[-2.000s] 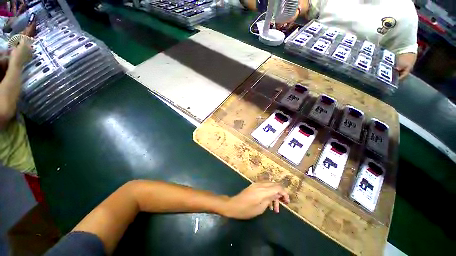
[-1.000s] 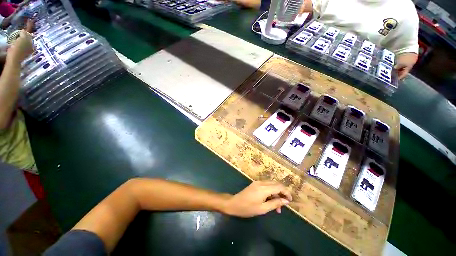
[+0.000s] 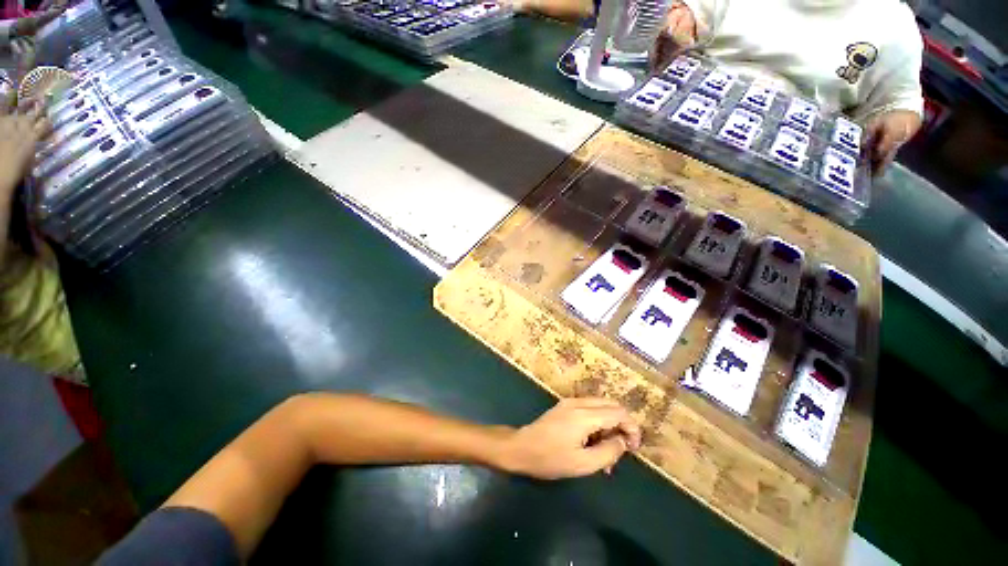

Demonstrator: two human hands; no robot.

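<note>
My left hand [image 3: 573, 438] rests at the near edge of the stained wooden board [image 3: 520, 337]. Its fingers are loosely curled with a gap at the thumb, and nothing shows in it. A clear blister tray [image 3: 591, 199] lies on the board beyond my hand. It holds several white phone-sized covers [image 3: 735, 359] in two rows; the far row is in shadow. Each cover has a dark and red oval at one end and black marks. Two pockets at the tray's left end hold no cover. My right hand is not in view.
A pale flat board [image 3: 426, 160] adjoins the wooden one. Stacked clear trays [image 3: 155, 144] stand at left beside a person's arm. Across the bench, a person holds a filled tray [image 3: 746, 138] near a white fan [image 3: 608, 66]. More trays [image 3: 426, 22] lie at the back.
The tray across the bench has shifted slightly left and nearer, with the person's hands now at it. My left hand has stayed in place; its fingers have curled slightly.
</note>
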